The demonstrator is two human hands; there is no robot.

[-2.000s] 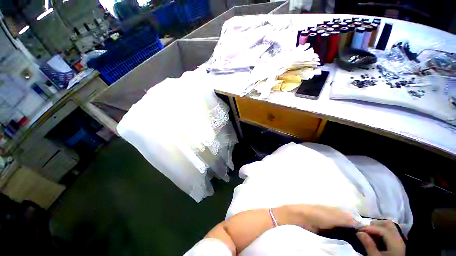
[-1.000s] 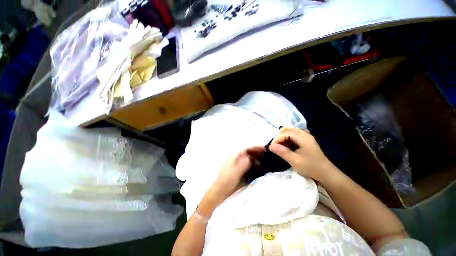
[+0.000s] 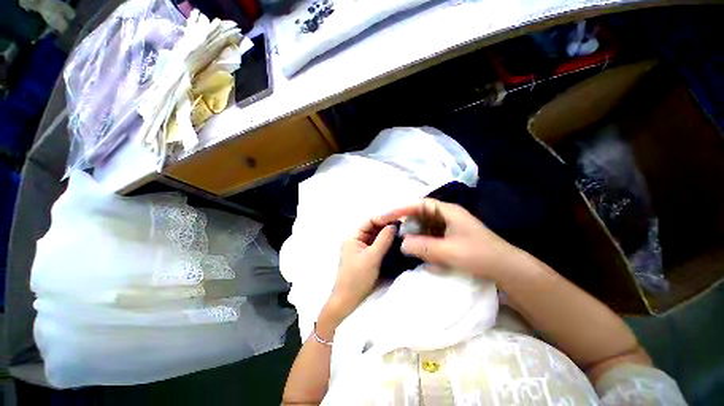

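A white garment (image 3: pixel 341 198) lies bunched over my lap, with black cloth (image 3: pixel 390 260) between my hands. My left hand (image 3: pixel 361 258) pinches the black cloth between thumb and fingers. My right hand (image 3: pixel 448 238) is beside it, slightly blurred, with thumb and fingers curled close to the cloth and a small pale, blurred spot at the fingertips. I cannot tell what that spot is. No needle or thread can be made out. More dark cloth shows just behind my right hand.
White lace-trimmed garments (image 3: pixel 119 277) hang over the bin edge at left. The table (image 3: pixel 349 71) bears a phone (image 3: pixel 254 73), fabric scraps (image 3: pixel 186 87), plastic-wrapped cloth (image 3: pixel 111 75) and a white pad (image 3: pixel 341 36) with dark fasteners. A cardboard box (image 3: pixel 556 119) with clear plastic stands right.
The view has swung right and down from the spools toward my lap. My right hand has moved in close to my left hand, and both now sit slightly higher on the cloth.
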